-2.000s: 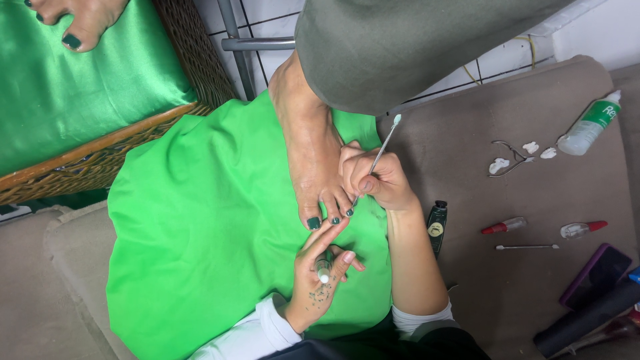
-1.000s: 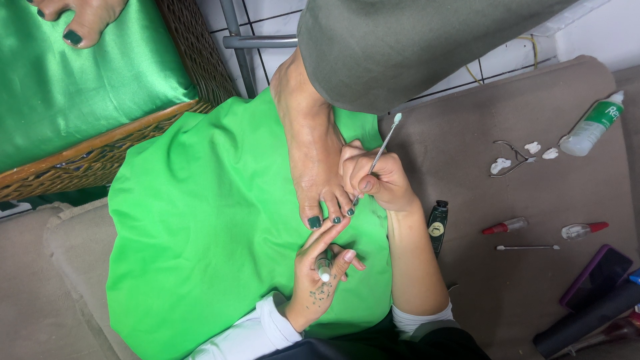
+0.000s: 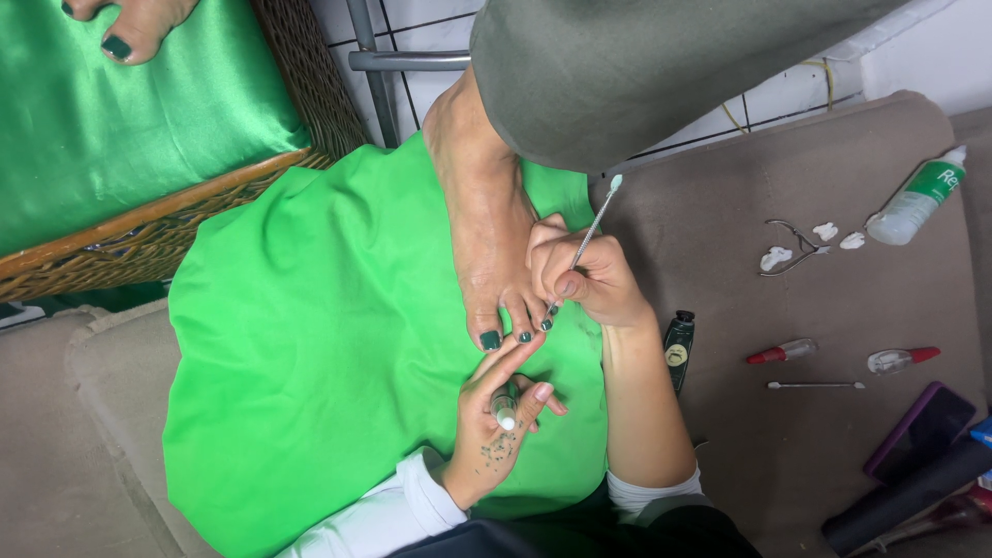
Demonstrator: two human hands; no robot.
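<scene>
Another person's foot (image 3: pixel 490 232) with dark green toenails rests on a bright green cloth (image 3: pixel 310 349). My right hand (image 3: pixel 589 275) grips a thin metal manicure tool (image 3: pixel 593 232); its lower tip is at one of the smaller toes, and its upper end bears a whitish tip. Against the foot's side lie the fingers of that hand. My left hand (image 3: pixel 496 418) is below the toes, its extended fingers at the toe tips, and holds a small clear bottle (image 3: pixel 504 406) with a white end between thumb and palm. Dark green smudges mark the back of that hand.
On the brown cushion (image 3: pixel 744 194) at right lie cuticle nippers (image 3: pixel 806 246), white cotton bits (image 3: pixel 775 258), a plastic bottle (image 3: pixel 918 198), a dark green tube (image 3: pixel 679 349), red-tipped tubes (image 3: pixel 783 351), a metal tool (image 3: pixel 814 385) and a phone (image 3: pixel 920 434). Another foot (image 3: pixel 143 27) rests upper left, over a wicker basket (image 3: pixel 155 225).
</scene>
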